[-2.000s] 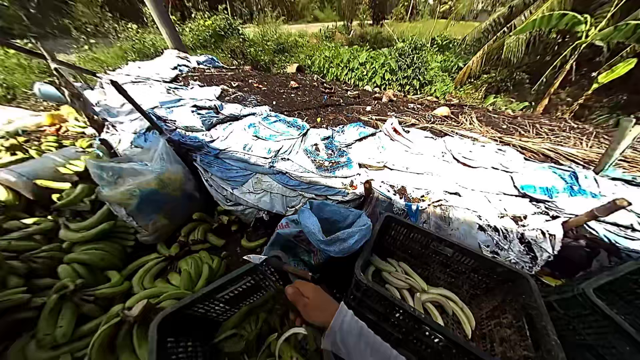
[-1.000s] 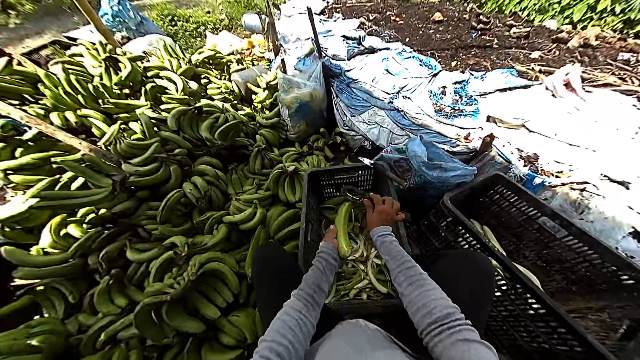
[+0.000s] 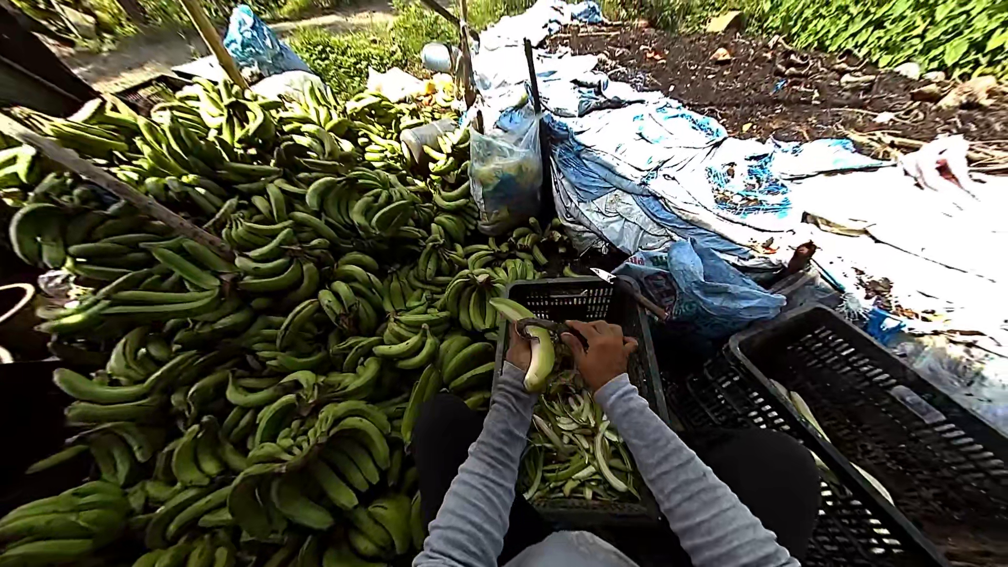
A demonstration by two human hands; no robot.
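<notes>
My left hand [image 3: 518, 352] holds a partly peeled green plantain [image 3: 540, 356] above a black plastic crate [image 3: 650, 370] between my knees. My right hand [image 3: 602, 350] grips a dark peeling tool [image 3: 545, 323] that lies across the plantain; its exact kind is unclear. Pale flesh shows on the plantain's lower part, green skin on its upper end. Green peels [image 3: 579, 465] lie in the crate below my hands. A knife [image 3: 630, 293] with a wooden handle rests at the crate's far right corner.
A large heap of green plantains [image 3: 299, 268] spreads on the left. A second black crate [image 3: 882, 394] at the right holds peeled plantains [image 3: 811, 417]. A blue plastic bag [image 3: 701, 287], a clear filled bag [image 3: 508, 177] and white-blue sacking [image 3: 630, 173] lie beyond. A wooden pole [image 3: 118, 187] crosses the heap.
Two seconds ago one hand was near the knife at the crate's corner. The plantain held since the second frame now shows pale flesh. The view first swung left.
</notes>
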